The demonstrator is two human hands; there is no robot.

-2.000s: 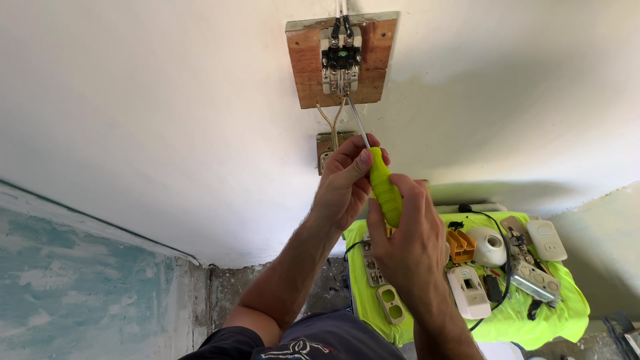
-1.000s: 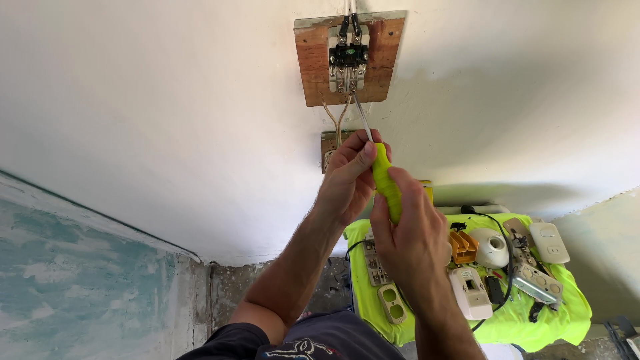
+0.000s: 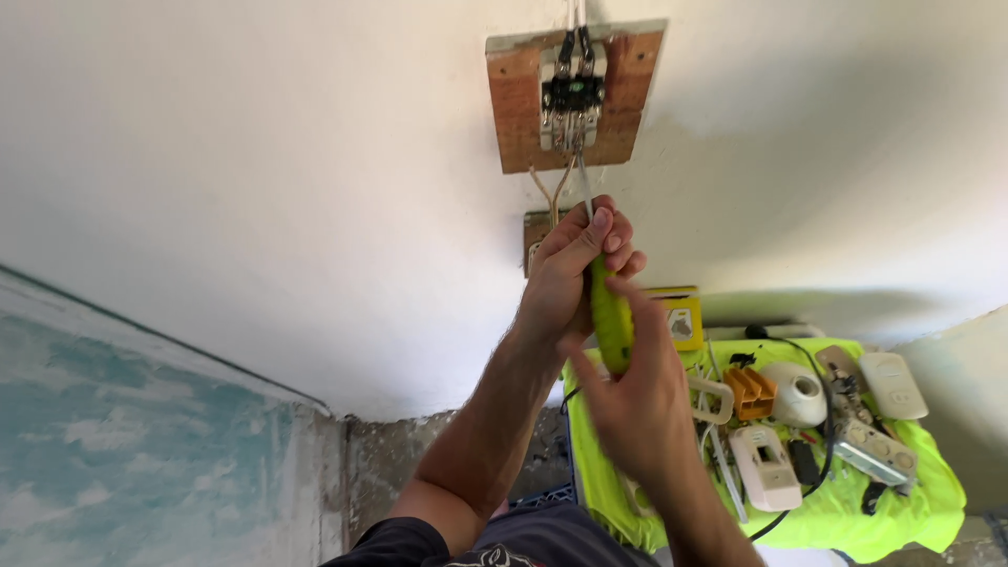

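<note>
A screwdriver with a yellow-green handle (image 3: pixel 611 319) points up the wall, its tip at the lower terminals of a switch block (image 3: pixel 573 94). That block, black and off-white, is mounted on a wooden board (image 3: pixel 516 118). My left hand (image 3: pixel 579 252) grips the screwdriver where shaft meets handle. Around the handle's lower end is my right hand (image 3: pixel 638 386), blurred, with thumb and fingers spread apart; whether they touch the handle cannot be told. Two wires with black-wrapped ends enter the block from above. Beige twin wire (image 3: pixel 556 197) runs below the board to a small outlet (image 3: pixel 534 250), partly behind my left hand.
At lower right, a neon-yellow cloth (image 3: pixel 882 528) bears a white round fixture (image 3: pixel 794 395), an orange plastic part (image 3: pixel 750 392), a white device cover (image 3: pixel 765 468), a metal-and-plastic assembly (image 3: pixel 874 450) and a black cable. A yellow package (image 3: pixel 683 319) stands behind. The wall corner is at left.
My right hand's fingers, earlier wrapped around the screwdriver handle, have spread apart. My left hand still holds the screwdriver at the lower terminals. More of the yellow package shows.
</note>
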